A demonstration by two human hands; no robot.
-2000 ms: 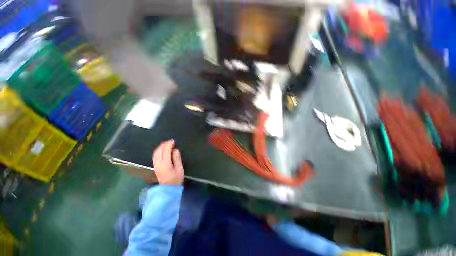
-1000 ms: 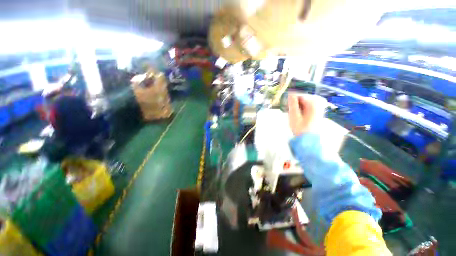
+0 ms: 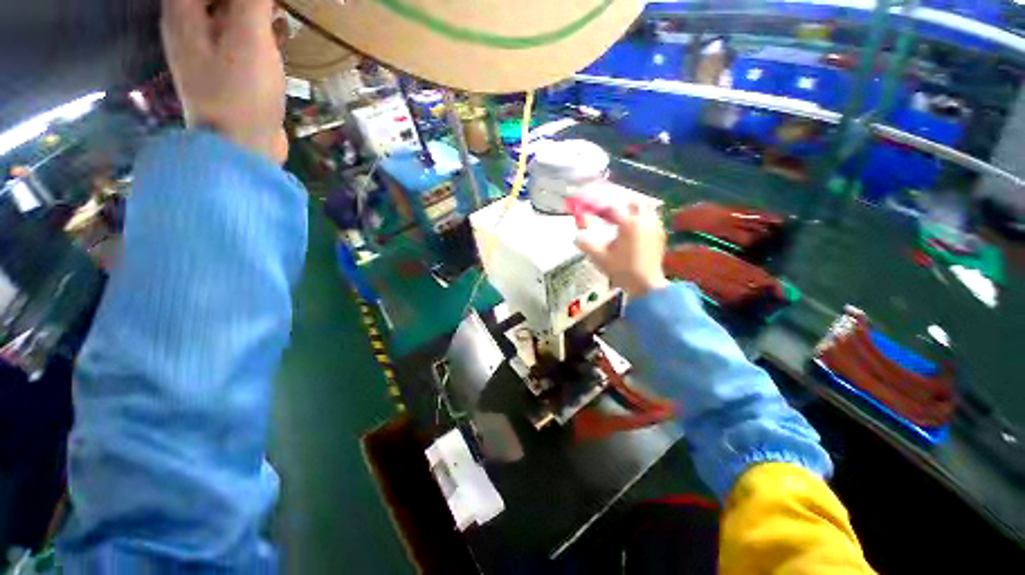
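My left hand [image 3: 230, 73] is raised at the top left. Its fingers are cut off by the frame edge. The brown cardboard reel [image 3: 483, 39] with a green ring hangs overhead, beside this hand; whether the hand grips it is hidden. My right hand [image 3: 632, 245] is over the white press [image 3: 528, 253] and holds a small pink-red thing [image 3: 584, 210], blurred. It is in front of a round white roll [image 3: 568, 174] on top of the press. A yellowish strip [image 3: 524, 146] runs down from the reel.
Reddish-brown wires [image 3: 624, 418] lie on the dark bench [image 3: 540, 489] by the press. A white paper [image 3: 464, 481] and an open brown box [image 3: 388, 477] are at the left. More wire bundles [image 3: 719, 273] lie at the right, some in a blue tray [image 3: 916, 421].
The view has risen from the bench and come closer to the reel. My left hand has come up beside it. My right hand was a fist above the press and now holds the pink-red thing.
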